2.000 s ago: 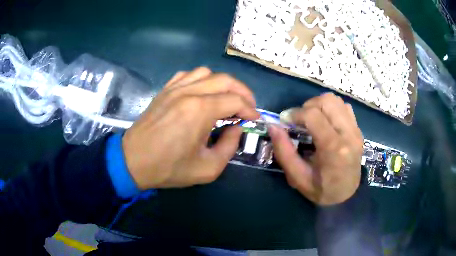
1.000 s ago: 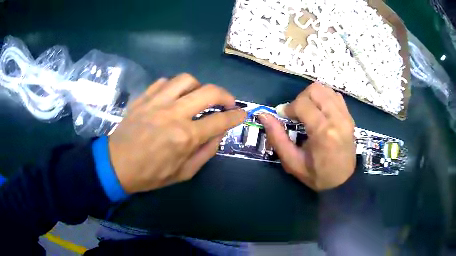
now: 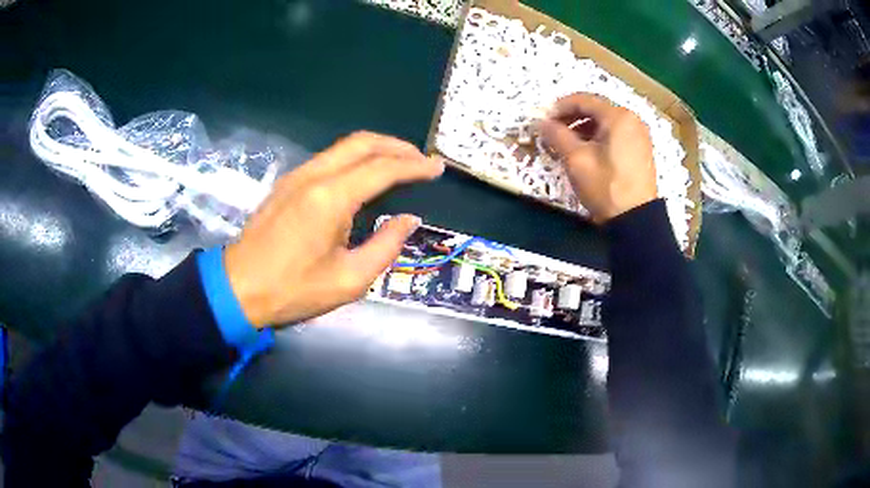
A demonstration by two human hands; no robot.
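Note:
The power strip housing (image 3: 477, 319) lies open on the dark green bench, with blue, red and yellow-green wires and white-grey blocks inside. Its right part is hidden under my right forearm. My left hand (image 3: 324, 233) is at its left end, thumb and fingers apart, holding nothing. My right hand (image 3: 606, 152) is over the cardboard clamp box (image 3: 563, 200) of loose white clips. Its thumb and forefinger are close together with a small white clip (image 3: 578, 123) between them.
A bagged white cord coil (image 3: 105, 162) lies on the bench to the left. More bagged cord (image 3: 739, 186) lies right of the box. A brighter green belt (image 3: 630, 48) runs behind the box. My lap shows at the bottom edge.
My right hand has left the housing and moved up to the clip box. My left hand has opened off the wires, uncovering more of them. The view has shifted, showing more of the box and belt.

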